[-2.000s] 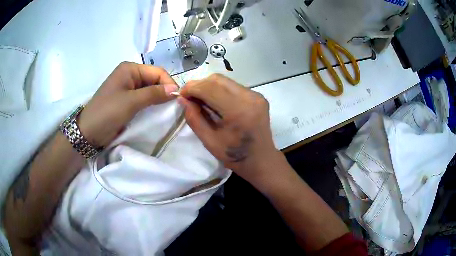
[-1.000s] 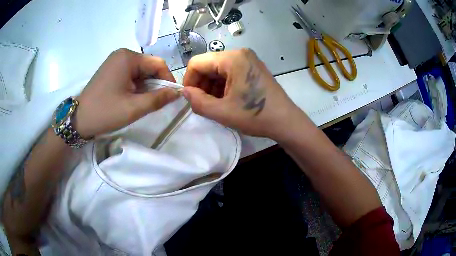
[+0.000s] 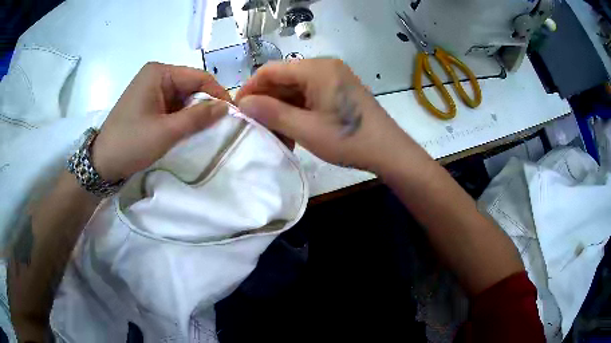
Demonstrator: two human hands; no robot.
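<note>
A white sewn garment piece [image 3: 221, 201] hangs over the table's front edge, its edge-stitched opening facing up. A brownish seam strip runs inside it from the fingertips. My left hand [image 3: 157, 124], with a metal watch at the wrist, pinches the upper edge of the cloth between thumb and finger. My right hand [image 3: 308, 107] pinches the same edge just beside it, fingertips almost touching. What lies between the fingertips is too small to tell. The presser foot [image 3: 254, 50] and needle plate [image 3: 271, 53] are just beyond my hands, partly hidden.
Scissors with orange-yellow handles [image 3: 432, 80] lie on the machine bed at the right, blades pointing away. A white stitched piece [image 3: 33, 87] lies on the table at the left. More white pieces [image 3: 563, 214] are piled at the lower right, below the wood-edged table edge [image 3: 469, 147].
Both hands still pinch the edge. My right hand has turned from knuckles-forward to a flatter pinch, and the cloth opening has shifted a little up and left in the view.
</note>
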